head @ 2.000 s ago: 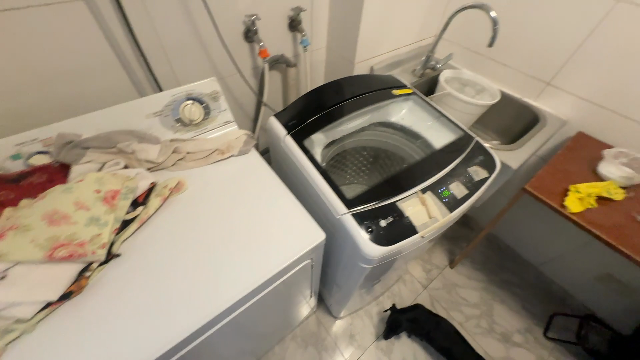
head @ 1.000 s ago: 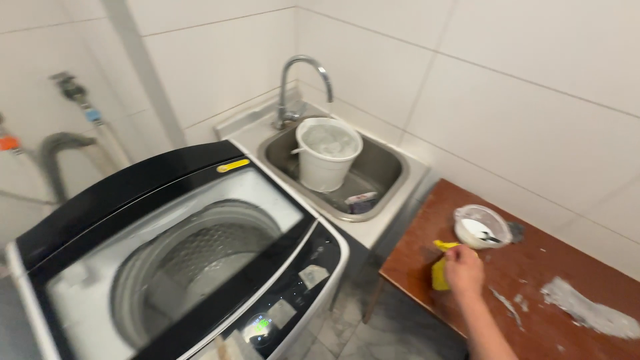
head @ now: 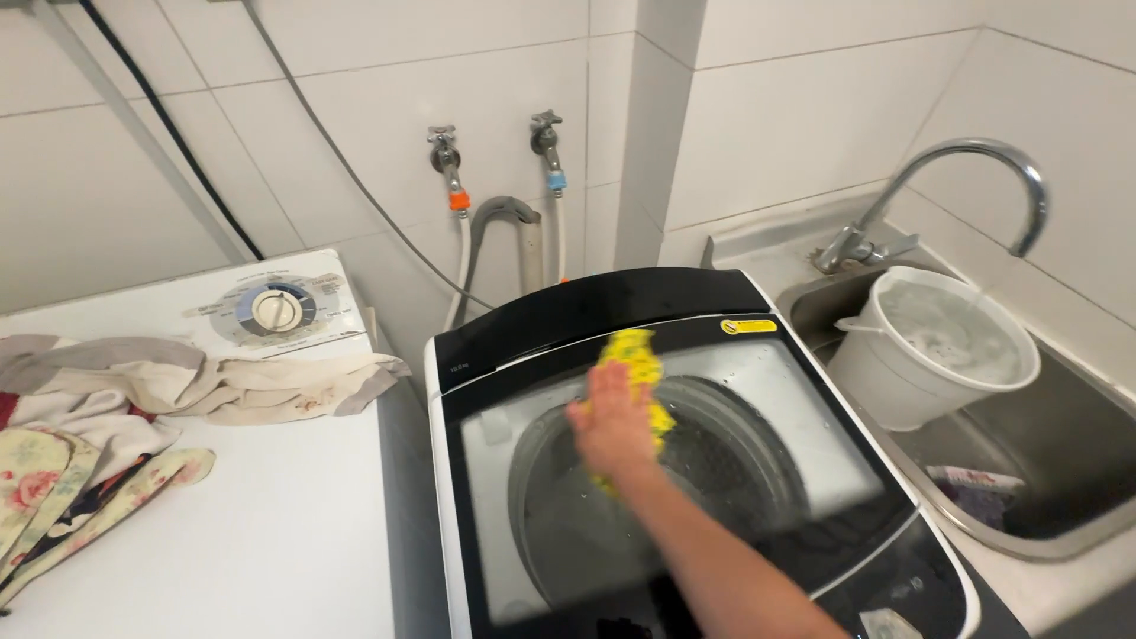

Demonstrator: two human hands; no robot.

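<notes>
My right hand holds a yellow cloth flat against the glass lid of a top-loading washing machine. The cloth shows past the fingers, close to the lid's rear edge. Through the closed glass the round drum can be seen, and small drops dot the glass. My forearm reaches in from the lower right, over the front of the lid. My left hand is out of view.
At left, a white appliance with a dial bears crumpled cloths. Two wall taps with hoses stand behind the washer. At right, a steel sink holds a white bucket of water under a curved faucet.
My right hand has moved from the brown table, where it was at the yellow cloth, to the washer's lid with the cloth. The view has swung back left.
</notes>
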